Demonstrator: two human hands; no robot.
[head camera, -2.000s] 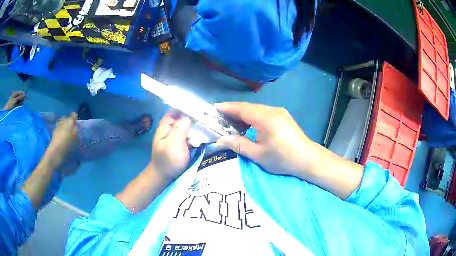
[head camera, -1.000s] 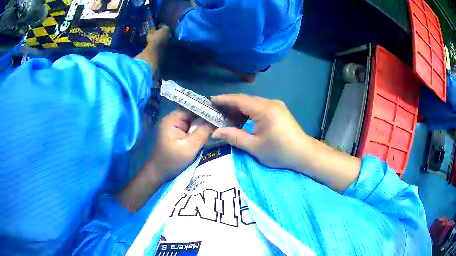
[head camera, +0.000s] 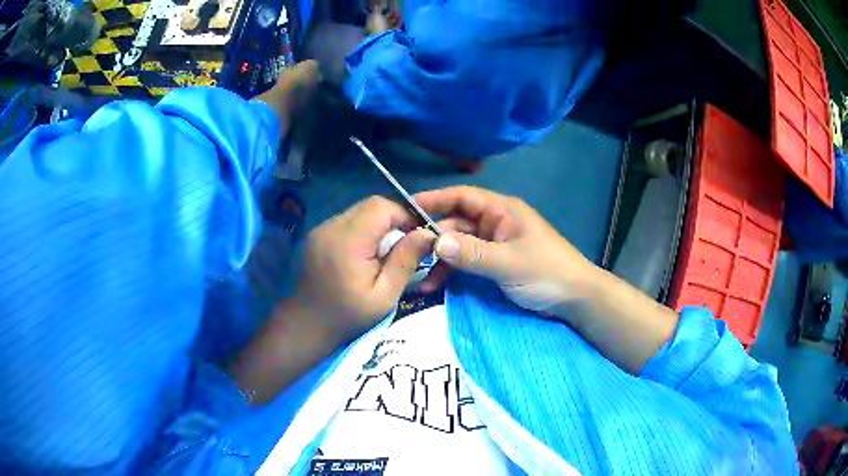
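Observation:
The slim elongated part (head camera: 392, 180) is held in the air in front of my chest, seen edge-on as a thin light line slanting up and to the left. My right hand (head camera: 510, 244) grips its lower end between thumb and fingers. My left hand (head camera: 358, 260) is closed beside that end, its fingertips touching my right fingers. A small white wipe (head camera: 391, 243) shows between the fingers of my left hand. The lower end of the part is hidden by my fingers.
A person in a blue smock (head camera: 121, 270) stands close on the left, a hand near the bench machine (head camera: 153, 56). Another person in blue (head camera: 483, 70) is ahead. Red trays (head camera: 730, 223) and a rack with a pale roll (head camera: 662, 159) are at the right.
The part has turned from showing its broad patterned face to edge-on. My left hand has moved right, against my right fingers. The person on the left had come into view by one second ago.

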